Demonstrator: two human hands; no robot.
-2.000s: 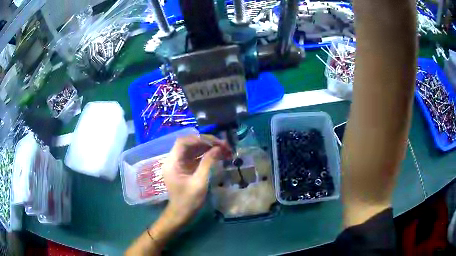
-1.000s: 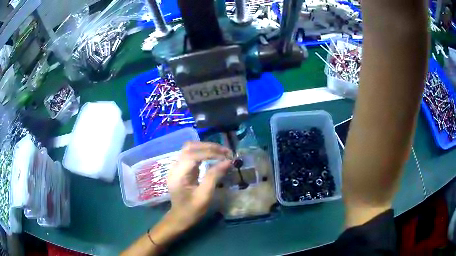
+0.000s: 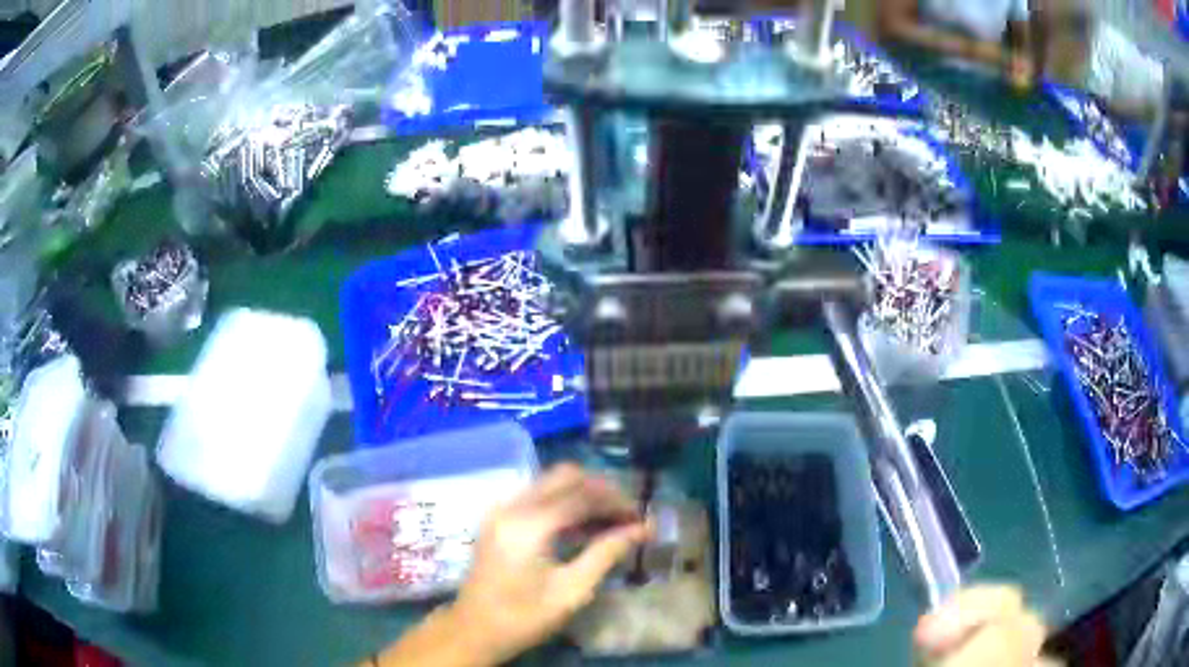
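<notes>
The hand press (image 3: 672, 371) stands in the middle, its ram pointing down over the worn base (image 3: 642, 625). My left hand (image 3: 554, 547) is at the ram, thumb and fingers together near the fixture; whether a small part is between them is too blurred to tell. My right hand (image 3: 984, 632) is at the lower right, closed around the end of the silver press lever (image 3: 900, 456), which slants down toward me. The left tub (image 3: 333, 534) holds red-and-white sticks. The right tub (image 3: 867, 606) holds small black parts.
A blue tray (image 3: 372, 391) of loose sticks lies behind the left tub, another (image 3: 1128, 489) at far right. A whitish closed tub (image 3: 248, 411) and stacked clear boxes (image 3: 91, 495) are at left. A smartphone (image 3: 945, 502) lies partly under the lever. A clear cup (image 3: 913, 306) of sticks stands behind.
My right arm has come down from the upper right, bringing the lever down into view. My left hand stays by the ram. The view has shifted, showing more of the table's back.
</notes>
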